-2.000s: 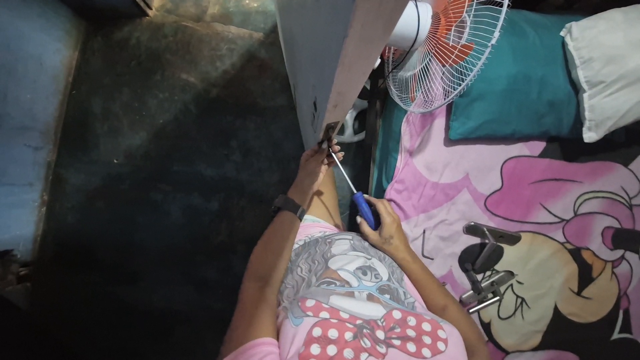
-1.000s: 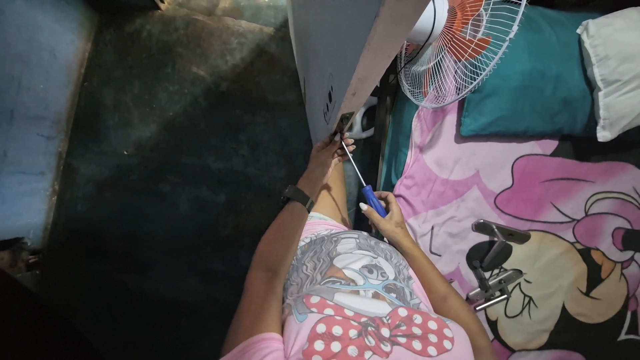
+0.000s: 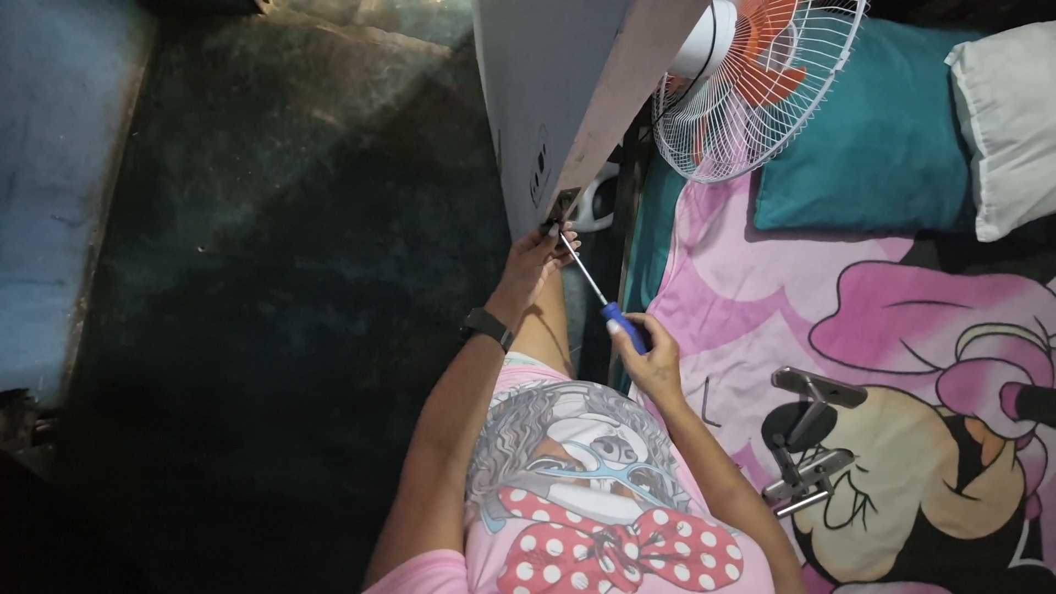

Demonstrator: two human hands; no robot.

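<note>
My right hand (image 3: 653, 351) holds a screwdriver (image 3: 620, 323) by its blue handle; the metal shaft slants up and left to the edge of a door (image 3: 606, 107). My left hand (image 3: 540, 252) is at that edge, its fingers around the screwdriver's tip, just below a metal latch plate (image 3: 566, 200) set in the door edge. Whether the left fingers grip the tip or a small part is hidden. Metal door-handle parts (image 3: 804, 462) lie on the pink printed bed sheet (image 3: 742, 272) at the right, with a small hex key (image 3: 709, 403) nearer my right forearm.
A fan with a white wire guard (image 3: 767, 91) and orange blades stands right of the door. Behind it on the bed lie a teal pillow (image 3: 866, 140) and a white pillow (image 3: 1011, 124). A dark floor (image 3: 272, 272) and a blue wall (image 3: 66, 165) are on the left.
The view has shifted slightly. Both hands stay at the door edge with the screwdriver, and nothing else has plainly changed.
</note>
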